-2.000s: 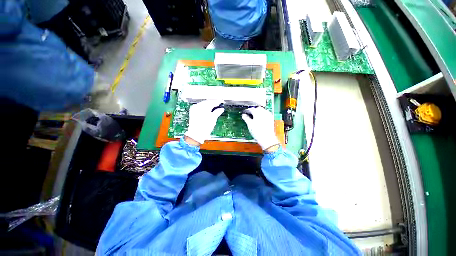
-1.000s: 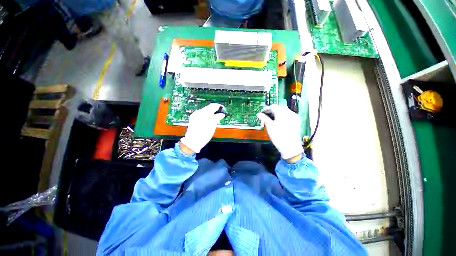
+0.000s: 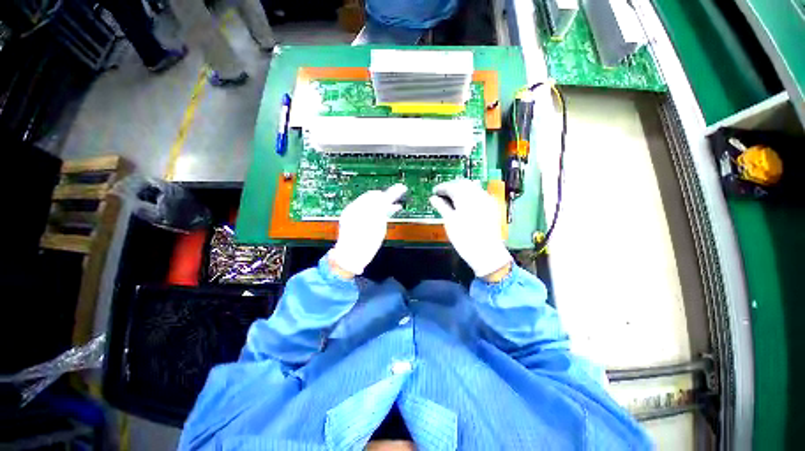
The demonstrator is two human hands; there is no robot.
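The green circuit board (image 3: 344, 185) lies on an orange-brown fixture (image 3: 281, 211) on the green-topped bench. It carries a long low white heatsink (image 3: 393, 134) and a taller finned heatsink (image 3: 421, 77) with a yellow strip at its base. My left hand (image 3: 364, 225) and my right hand (image 3: 474, 227), in white gloves, are over the board's front part, fingertips facing each other a short way apart. A small dark piece shows at the fingertips of each hand, looking like a black sleeve. The fingers partly hide both pieces.
An electric screwdriver (image 3: 519, 145) with its cable lies at the bench's right, a blue marker (image 3: 283, 124) at its left. Lower left are the screw box (image 3: 245, 255) and black parts bin (image 3: 190, 343). The conveyor (image 3: 622, 238) at right carries another board (image 3: 596, 69). People's legs show at upper left.
My hands have moved back from beside the long heatsink to the board's front part. They spread apart, then my right hand came back inward. The person at upper left has moved, and legs now show there.
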